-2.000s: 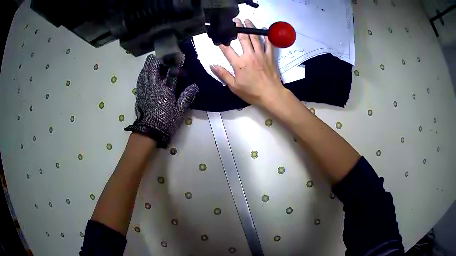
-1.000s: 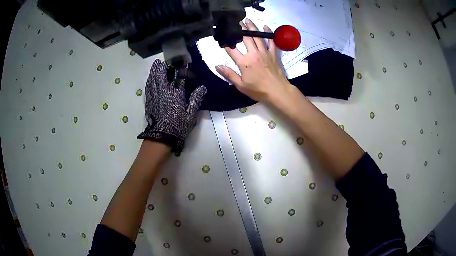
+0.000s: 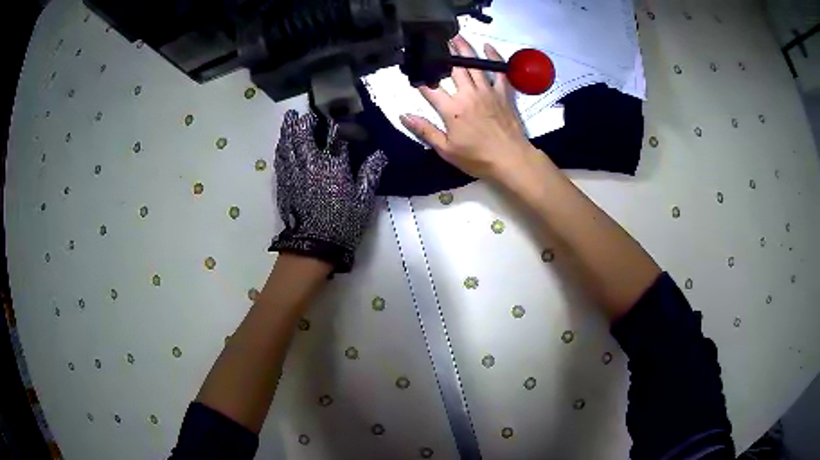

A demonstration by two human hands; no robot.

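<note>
The dark fabric stack (image 3: 598,135) lies under the machine head, with the white paper marker (image 3: 575,45) on top. My left hand (image 3: 324,189), in a grey mesh glove with a dark wrist strap, lies at the stack's left edge, thumb apart; some fingertips are hidden by the machine head. My bare right hand (image 3: 476,117) lies flat on the paper with fingers spread, some fingertips behind the lever. The black machine head (image 3: 315,45) hangs over the stack's left part. The blade is not clearly visible. A small white paper piece (image 3: 548,120) shows at the marker's lower edge.
A short black lever with a red ball knob (image 3: 531,71) sticks out above my right hand. A metal strip (image 3: 432,323) runs from the stack towards me. The cream table (image 3: 162,314) has rows of small brass-coloured holes. Dark clutter shows at the far left edge.
The whole view has shifted slightly, so things sit further right. My gloved left hand has moved a little right, nearer the metal strip's line. My right hand stays flat on the paper.
</note>
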